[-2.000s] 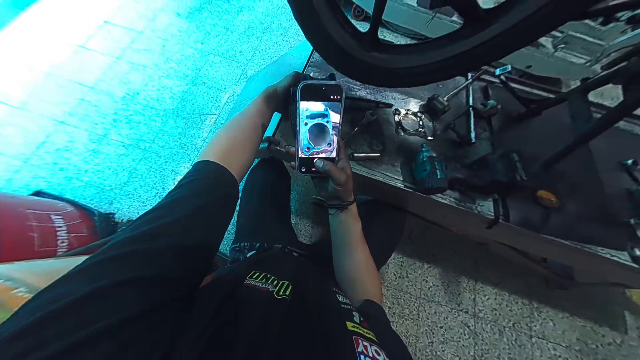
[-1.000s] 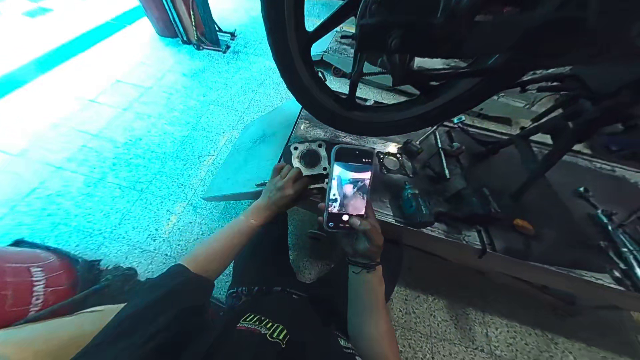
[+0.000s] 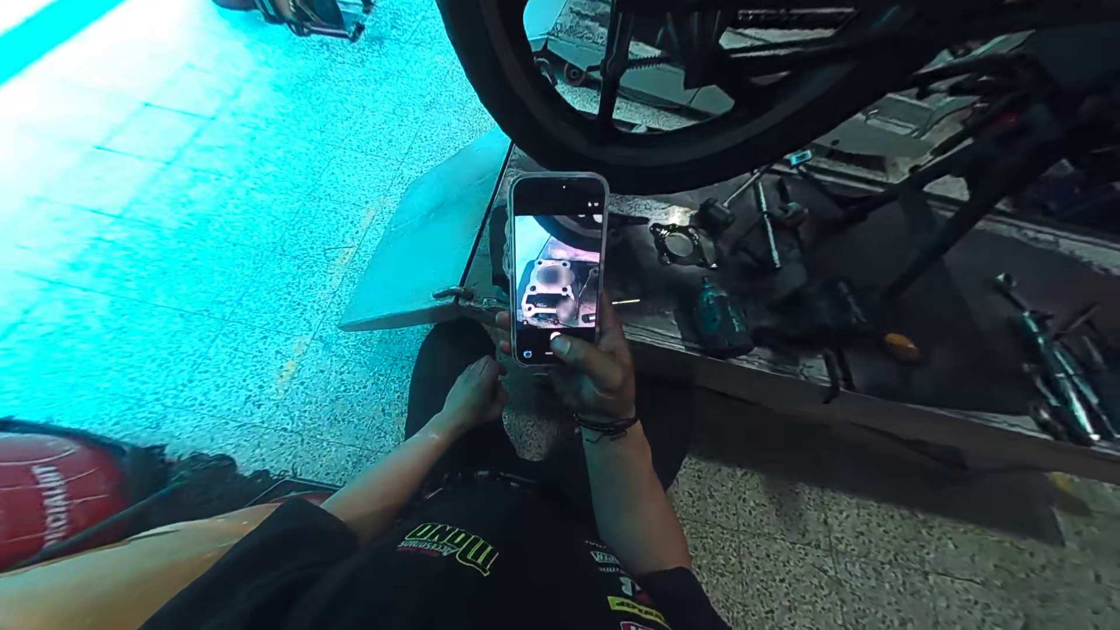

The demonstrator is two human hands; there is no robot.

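My right hand (image 3: 599,372) holds a smartphone (image 3: 558,197) upright above the near left end of a workbench, its thumb low on the screen. The screen shows a camera view of a metal engine part with a large round bore. The phone blocks the bench right behind it, so that part itself is hidden. Lower and to the left, my left hand (image 3: 477,394) rests by my thigh with its fingers curled; whether it holds anything is hidden. A round metal engine part (image 3: 682,245) lies on the bench to the right of the phone.
A motorcycle wheel (image 3: 647,166) hangs over the bench (image 3: 787,372). Along the bench lie a teal power tool (image 3: 719,319), a socket wrench (image 3: 770,223) and several chrome tools (image 3: 1059,363). A pale flap (image 3: 420,241) juts out at the left. A red container (image 3: 57,494) stands at lower left.
My left hand has drawn back toward my lap from the metal part with a round bore that it touched on the bench a second ago. The phone now stands in front of that spot.
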